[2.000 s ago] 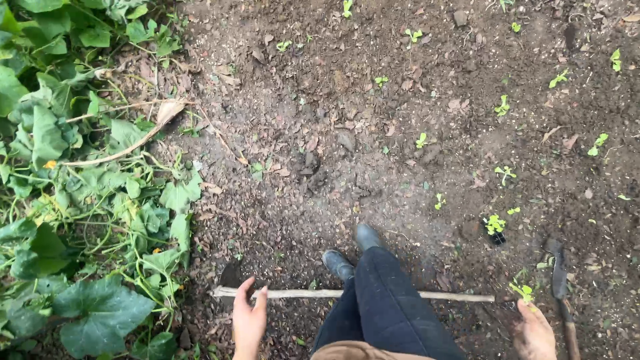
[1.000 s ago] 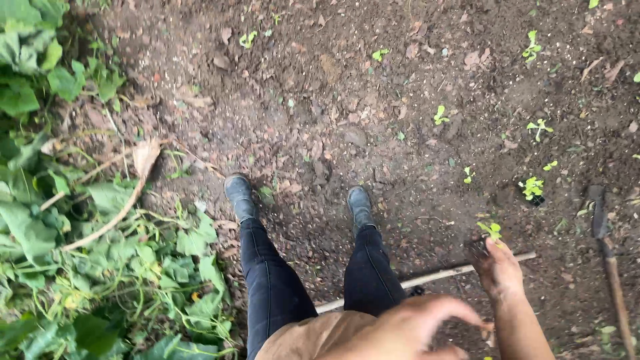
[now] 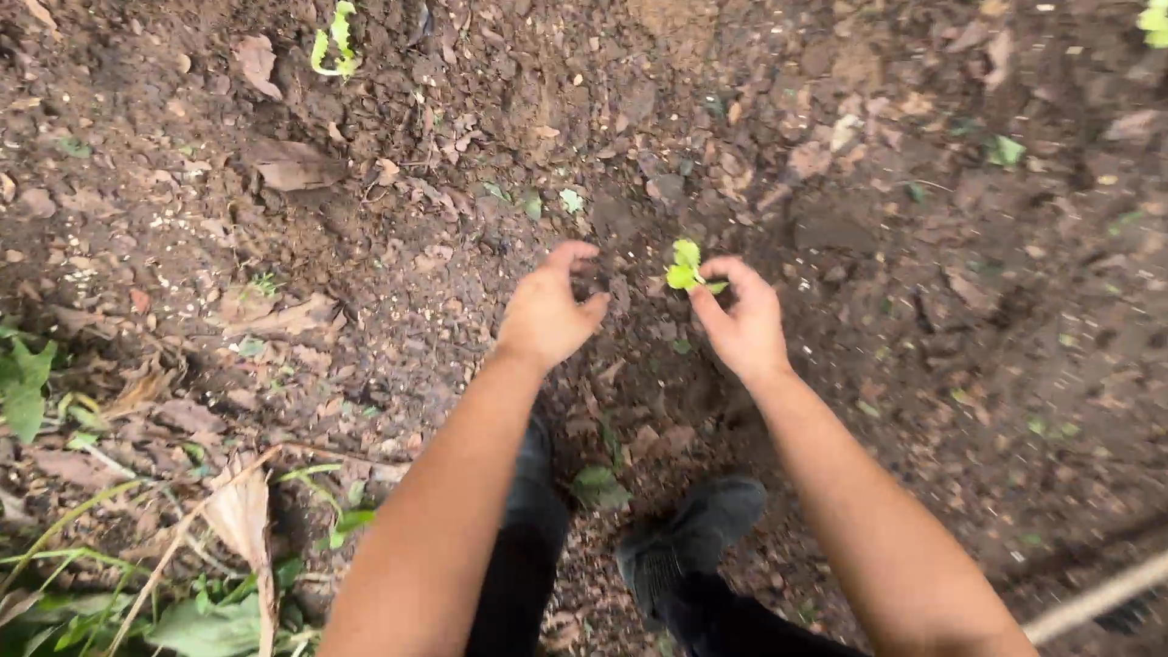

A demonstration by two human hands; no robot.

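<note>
Between the thumb and fingers of my right hand (image 3: pixel 741 315) is a small light-green seedling (image 3: pixel 684 266), its leaves pointing left, just above the soil (image 3: pixel 630 219). My left hand (image 3: pixel 552 306) is a little to the left of it, fingers curled and apart, with nothing in it. Whether the right fingertips touch the ground, I cannot tell. The seedling's roots are hidden by my fingers. Another light-green seedling (image 3: pixel 338 46) stands in the soil at the upper left, and part of one more (image 3: pixel 1155 23) shows at the top right corner.
My boots (image 3: pixel 698 534) stand on the soil below my hands. Green vines (image 3: pixel 210 625) and a dry, withered leaf (image 3: pixel 242 511) lie at the lower left. A wooden stick (image 3: pixel 1104 589) crosses the lower right corner. Dry leaves (image 3: pixel 294 166) are scattered about.
The view has come much closer to the ground. Both hands have reached forward over the soil, the seedling still in my right hand. The stick now shows only at the lower right.
</note>
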